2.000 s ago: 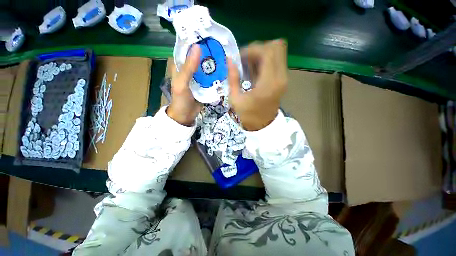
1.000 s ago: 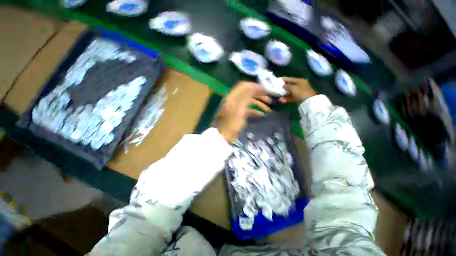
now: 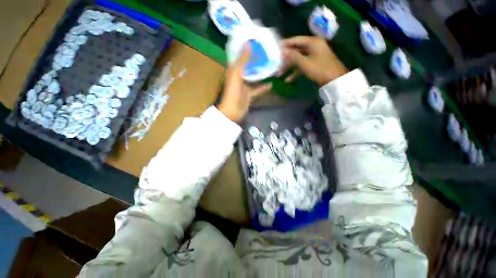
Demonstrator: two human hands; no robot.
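A white housing with a blue insert is held up over the near edge of the belt, slightly blurred. My left hand grips its lower left side, with the thumb over the blue insert. My right hand is at its right edge with the fingers bent. Whether the right fingers touch the housing or hold a small part cannot be told. The centre tray below the hands holds a heap of small white parts.
The left tray holds round white discs. Thin white rods lie on cardboard beside it. Several housings stand along the green belt, one close behind the held one. Stacked wavy layers are at the lower right.
Since one second ago the view has shifted. The held housing now shows its blue inside and looks larger, with my left hand gripping its side. My right fingers have moved to its right edge.
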